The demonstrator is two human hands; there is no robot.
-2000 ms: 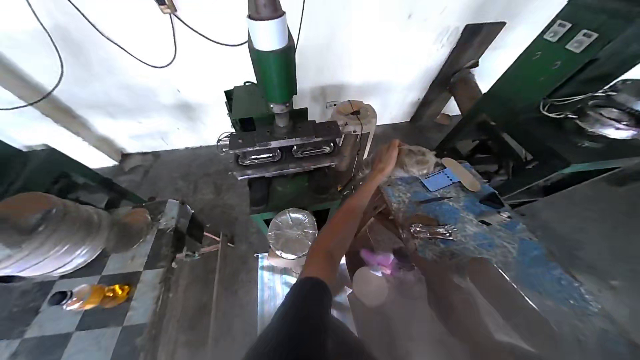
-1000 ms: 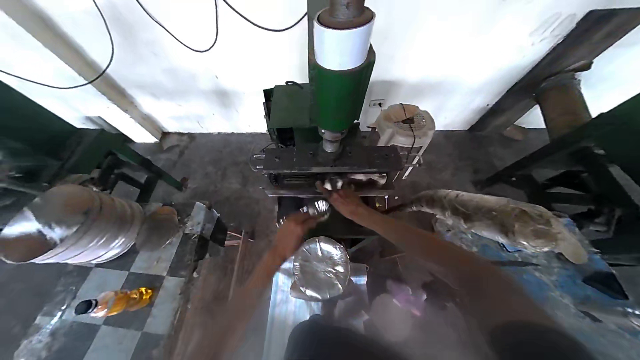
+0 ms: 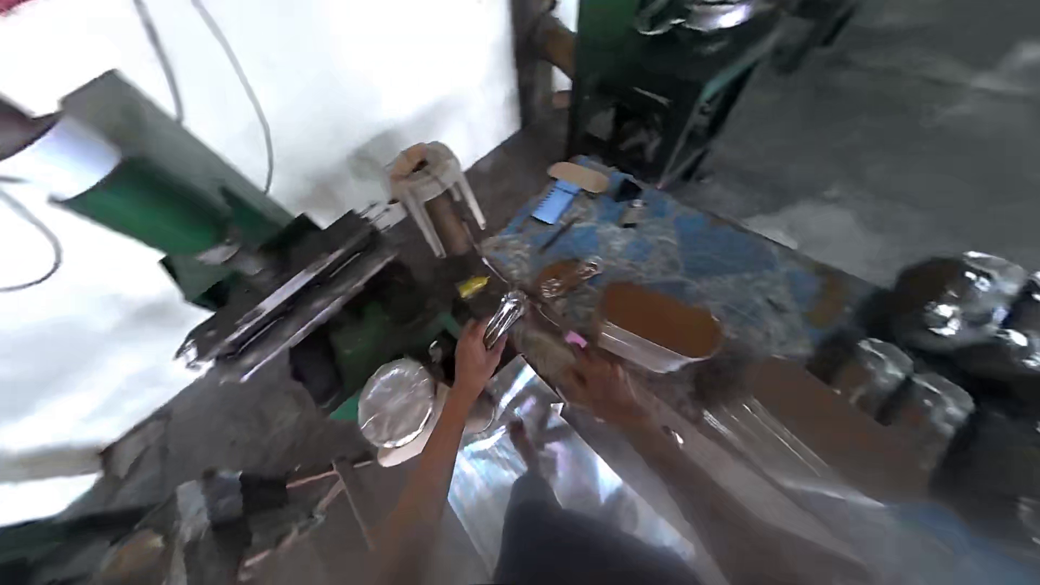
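Observation:
My left hand (image 3: 478, 357), low and left of the blue table, is closed on a shiny metal piece (image 3: 505, 317). To its right my right hand (image 3: 600, 382) reaches near a small pink object (image 3: 575, 339); blur hides whether its fingers hold anything. A stack of oblong pieces with a brown top and pale sides (image 3: 660, 321) lies just beyond that hand. More shiny metal pieces (image 3: 561, 278) lie on the table. Left of my left arm rests a round, foil-like shiny disc (image 3: 396, 402).
The green press (image 3: 187, 195) with its dark metal plates (image 3: 284, 296) stands at the left. A stool (image 3: 431, 183) is by the wall. The blue worn tabletop (image 3: 691, 244) bears a blue comb-like item (image 3: 556, 201). Shiny wrapped bundles (image 3: 959, 301) sit at the right.
The view has swung right. Both hands were at the press plates a second ago, with shiny metal pieces; now they are away from it, beside the blue table.

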